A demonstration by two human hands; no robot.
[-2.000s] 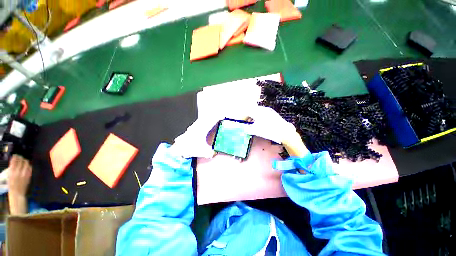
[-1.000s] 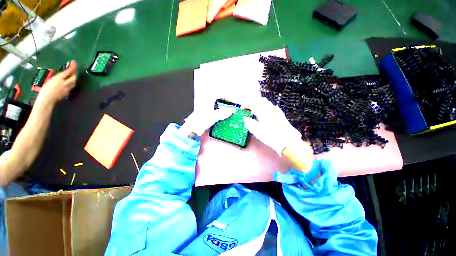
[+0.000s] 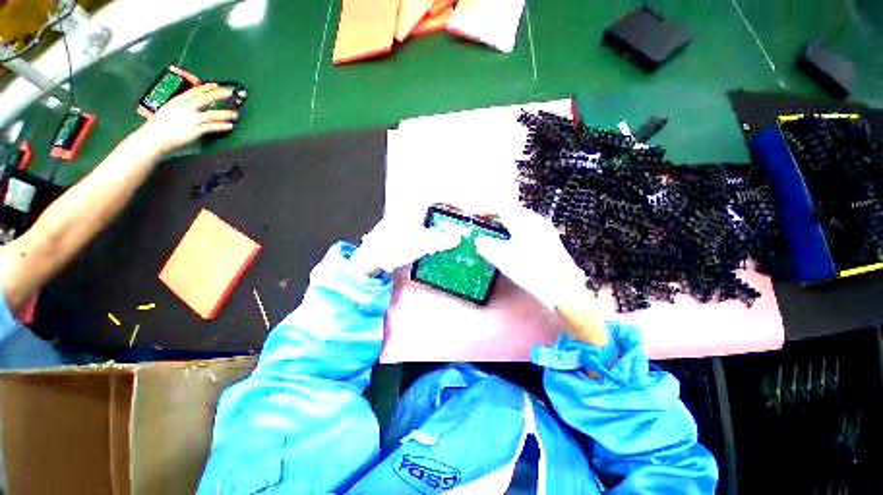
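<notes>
A black square housing with a green circuit board (image 3: 457, 271) inside is held above the pink sheet (image 3: 465, 334). My left hand (image 3: 407, 244), in a white glove, grips its left side with the thumb over the upper part. My right hand (image 3: 528, 256), in a white glove, grips its right side with fingers at the upper right. A dark strip shows along the housing's far edge; whether it is a separate part cannot be told. A heap of black toothed plastic strips (image 3: 649, 218) lies on the sheet to the right.
A blue and yellow parts box (image 3: 802, 208) stands at right, a black bin (image 3: 808, 406) below it. Another person's hand (image 3: 194, 118) is over a unit on the green belt (image 3: 426, 92). Foam pads (image 3: 208, 263), small yellow sticks and a brown carton (image 3: 179, 425) are at left.
The housing has tilted and turned slightly in my hands, which stay on its two sides. The other person's hand has moved right along the belt onto a boarded unit.
</notes>
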